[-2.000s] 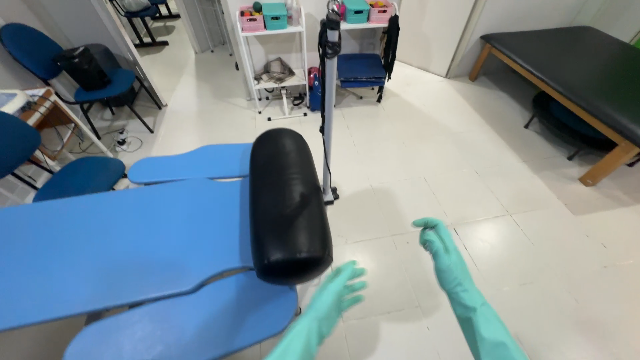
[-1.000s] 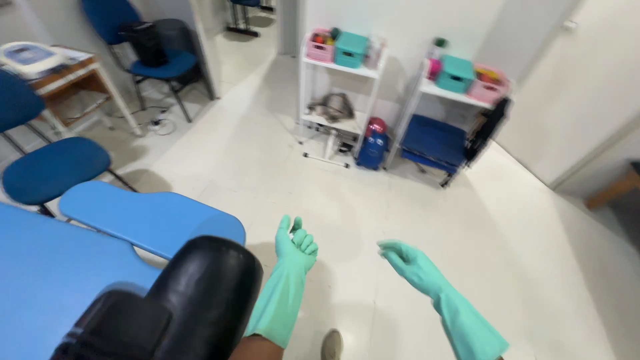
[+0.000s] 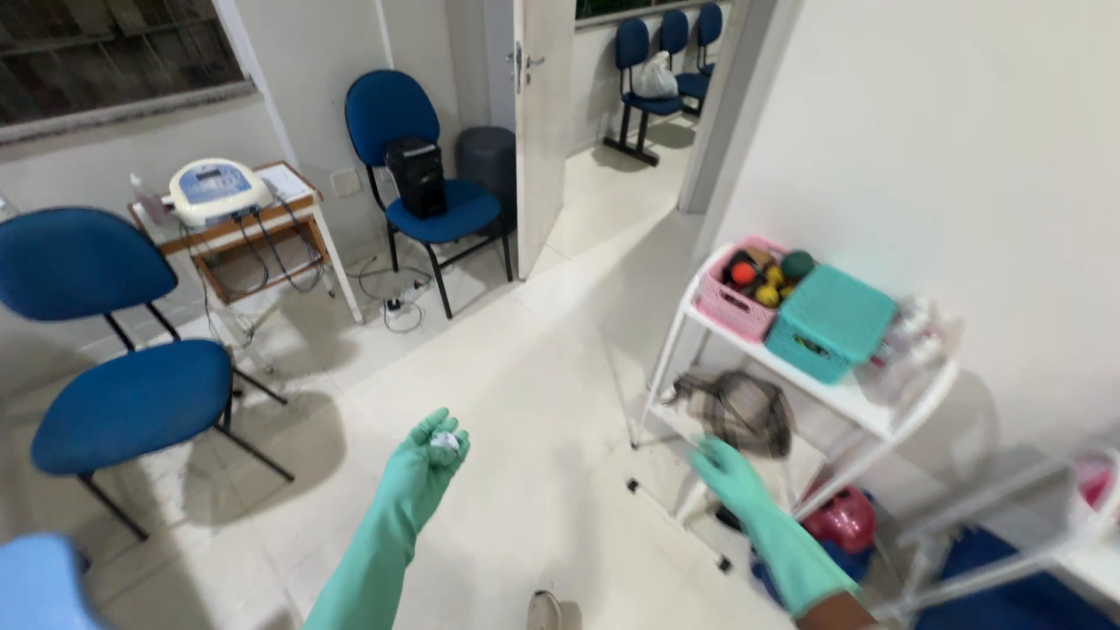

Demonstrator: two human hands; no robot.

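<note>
Both hands wear long mint-green rubber gloves. My left hand (image 3: 429, 464) is palm up at lower centre, its fingers curled round a small crumpled white wad (image 3: 444, 441), perhaps paper. My right hand (image 3: 726, 472), somewhat blurred, shows nothing held; it hangs in front of the lower shelf of a white metal trolley (image 3: 840, 398). On that shelf, just behind the right fingers, lies a brown and grey fabric bundle (image 3: 744, 411). The trolley's top shelf carries a pink basket (image 3: 735, 306) of small balls and a teal lidded basket (image 3: 831, 324), with blurred bottles beside them.
Blue chairs (image 3: 136, 402) stand at left, one with a black bag (image 3: 418, 175). A small table (image 3: 319, 210) bears a white electronic device (image 3: 219, 191), its cables trailing to the floor. An open door (image 3: 542, 131) is ahead. A blue padded surface (image 3: 39, 582) shows at lower left.
The view has swung left and nearer to the white trolley; the black roll on the blue table is out of view. The right hand is now in front of the trolley's lower shelf.
</note>
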